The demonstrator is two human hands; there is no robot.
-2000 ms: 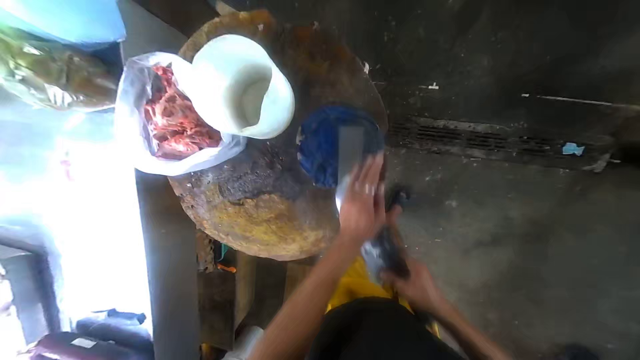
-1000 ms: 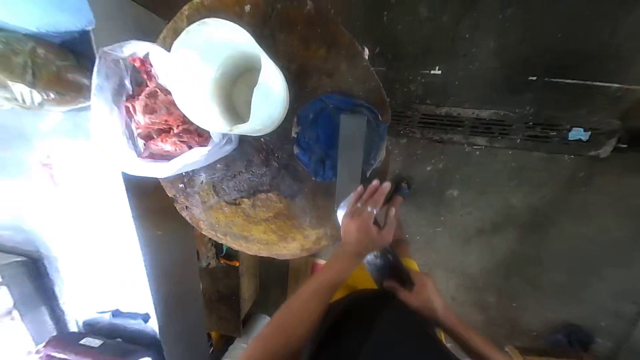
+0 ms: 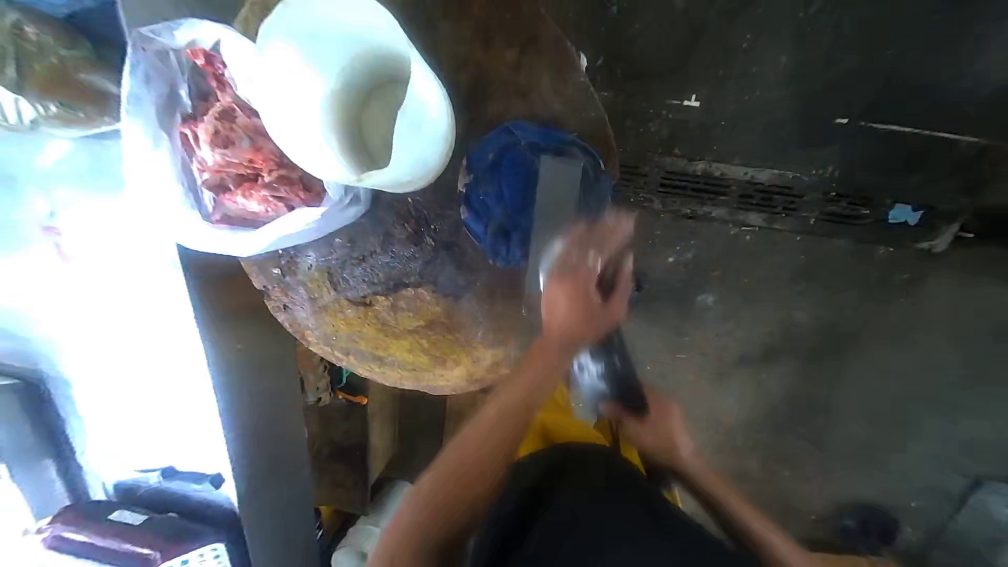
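A grey flat rectangular bar, seemingly a whetstone [image 3: 557, 189], lies over a round bundle of blue cloth or plastic [image 3: 498, 197] on a worn round wooden block [image 3: 441, 339]. Over the bar's near end is my left hand [image 3: 587, 291], blurred by motion, its palm down by a shiny metal surface. My right hand [image 3: 650, 429], lower and nearer my body, is closed around the near end of a dark, partly shiny tool [image 3: 610, 374], perhaps a knife or cleaver. The tool slants up toward my left hand, which hides part of it; its exact shape is blurred.
A white plastic pitcher or tub [image 3: 354, 102] and an open clear bag [image 3: 276, 240] of raw red meat [image 3: 244, 157] stand at the block's left. Another filled bag [image 3: 55, 63] is at upper left. A floor drain grate [image 3: 732, 189] lies to the right.
My left hand and the dark tool have shifted a little about the near end of the bar. The view has moved closer to the block.
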